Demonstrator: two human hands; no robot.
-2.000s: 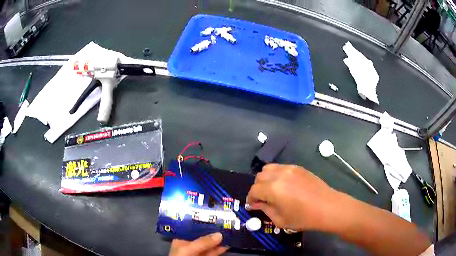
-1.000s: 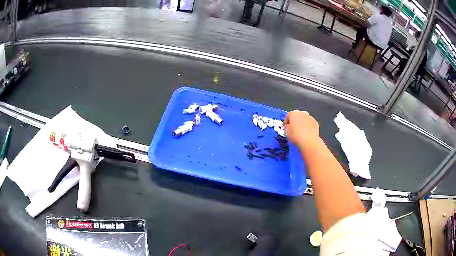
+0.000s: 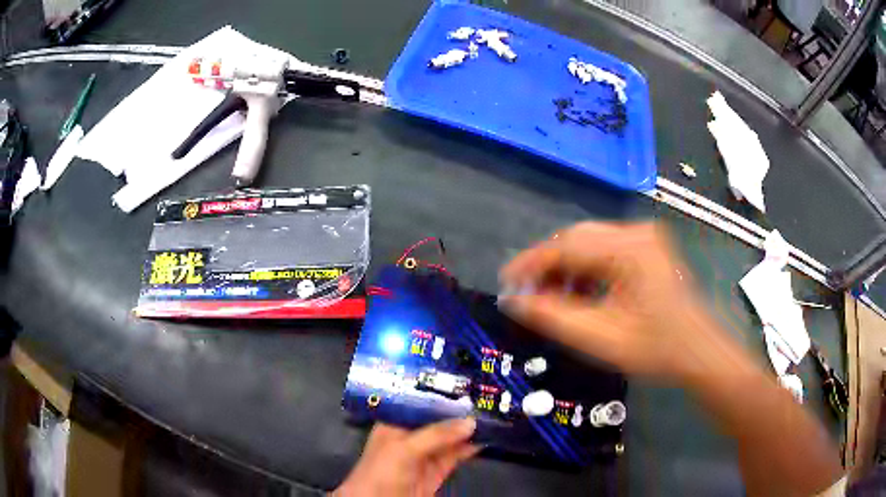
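Note:
The dark display panel lies in front of me, with a bright blue-white light at its left and several white and clear bulbs on it. My left hand rests at the panel's lower edge, fingertips on it. My right hand is blurred above the panel's upper right. Its fingertips are pinched together with a small pale piece seemingly between them, too blurred to name. Thin red wires rise at the panel's upper left. The blue tray behind holds white bulbs and small black fittings.
A clear printed cover lies left of the panel. A grey-white glue gun lies on white paper at the upper left. Crumpled wipes and yellow-black pliers are at the right, beside cardboard.
My right hand has moved from the tray's right side back over the panel. The view has tilted down again, so the panel and my left hand show.

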